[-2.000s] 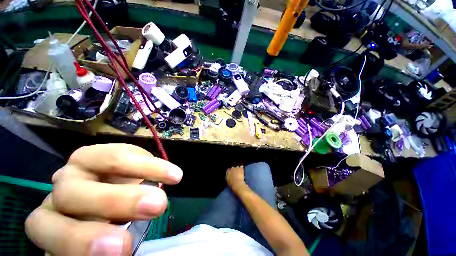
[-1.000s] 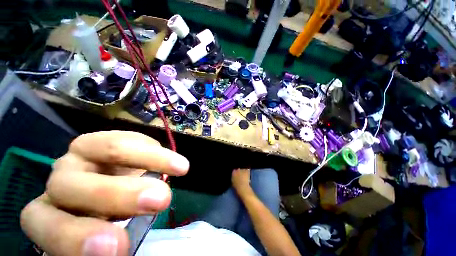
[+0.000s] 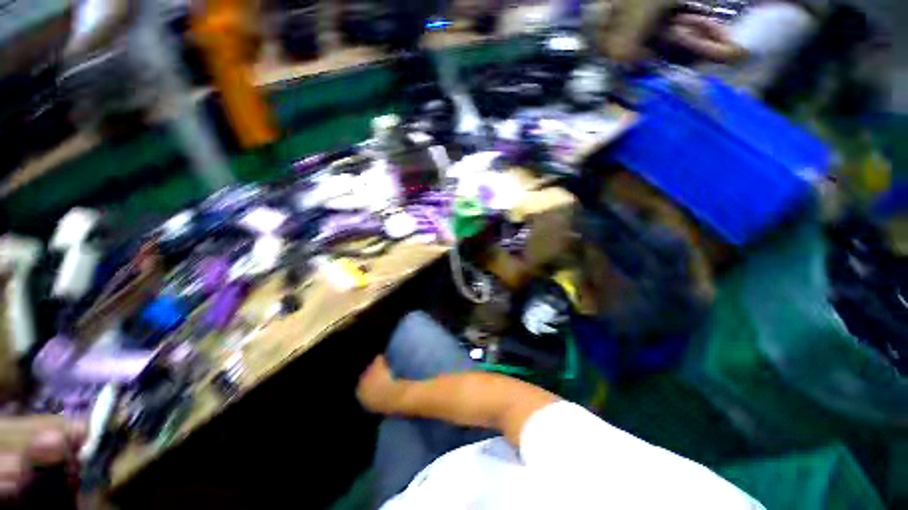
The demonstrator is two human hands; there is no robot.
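The picture is strongly blurred. My left hand (image 3: 35, 456) is at the lower left, cut off by the edge. Whether it holds anything cannot be made out. My right hand (image 3: 376, 386) rests by my knee, below the bench front, with its fingers too blurred to read. The bench (image 3: 289, 344) runs from lower left to upper middle, heaped with purple cylinders (image 3: 227, 302), white plastic parts (image 3: 75, 264) and black parts. A green spool (image 3: 466, 217) is at its front edge.
An orange screwdriver (image 3: 231, 75) hangs over the bench at upper left. A cardboard box (image 3: 548, 224) and a white-bladed fan unit (image 3: 545, 314) are right of my knee. A blue bin (image 3: 722, 154) is at upper right, with another person's arm (image 3: 707, 38) behind. A green crate (image 3: 796, 483) is at lower right.
The view has swung right, bringing in the blue bin. My left hand, earlier large with a dark-edged flat slab, is now at the left edge. The red cord is no longer seen.
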